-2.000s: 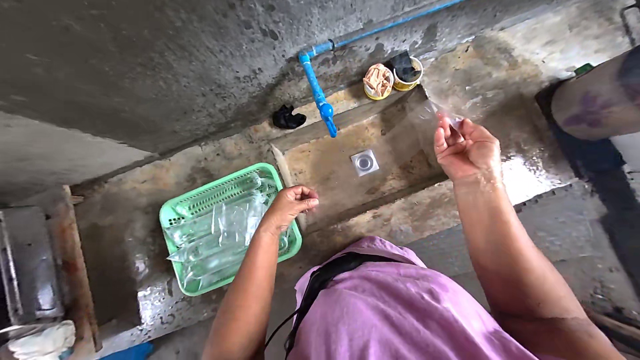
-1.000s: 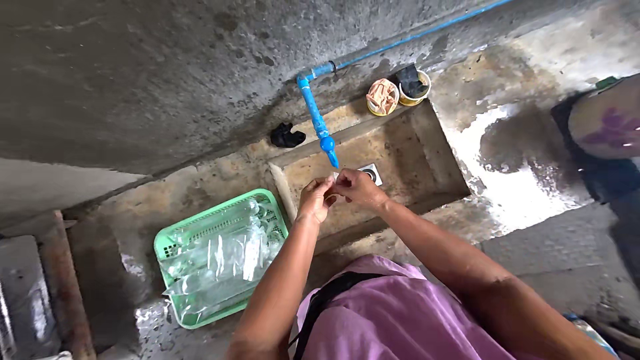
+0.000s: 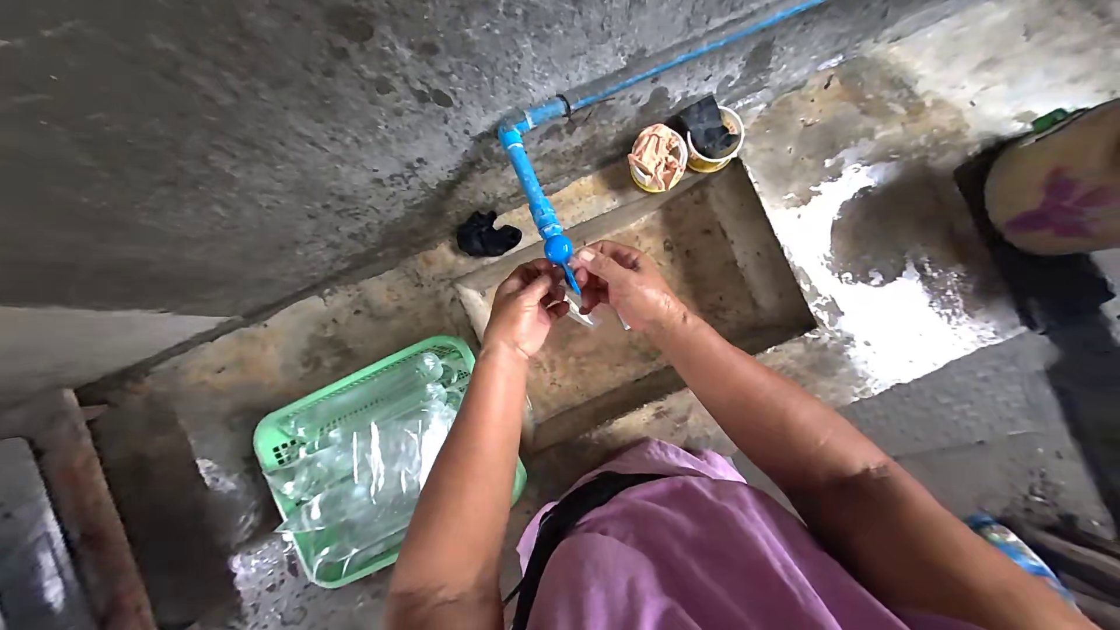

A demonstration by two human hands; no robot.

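Both my hands meet at the blue plastic faucet [image 3: 557, 248] over a concrete basin. A small clear plastic bag [image 3: 581, 311] hangs at the spout, its edges pinched by my left hand [image 3: 523, 306] on one side and my right hand [image 3: 626, 284] on the other. Whether water runs into it cannot be seen. Left of the basin, a green plastic basket [image 3: 280, 516] holds several clear plastic bags [image 3: 376, 464] that look filled and lie side by side; my left forearm covers part of its right side.
Beside the faucet, a black cloth-like bundle [image 3: 487, 234] lies on the ledge. Two small tubs stand at the basin's back edge, one with rubber bands or similar tan strips [image 3: 657, 157], one with black material [image 3: 707, 129]. A large container [image 3: 1063, 188] stands at right.
My right hand has come from the right side to the faucet, and my left hand has moved up from beside the basket to meet it. The bag is now at the spout.
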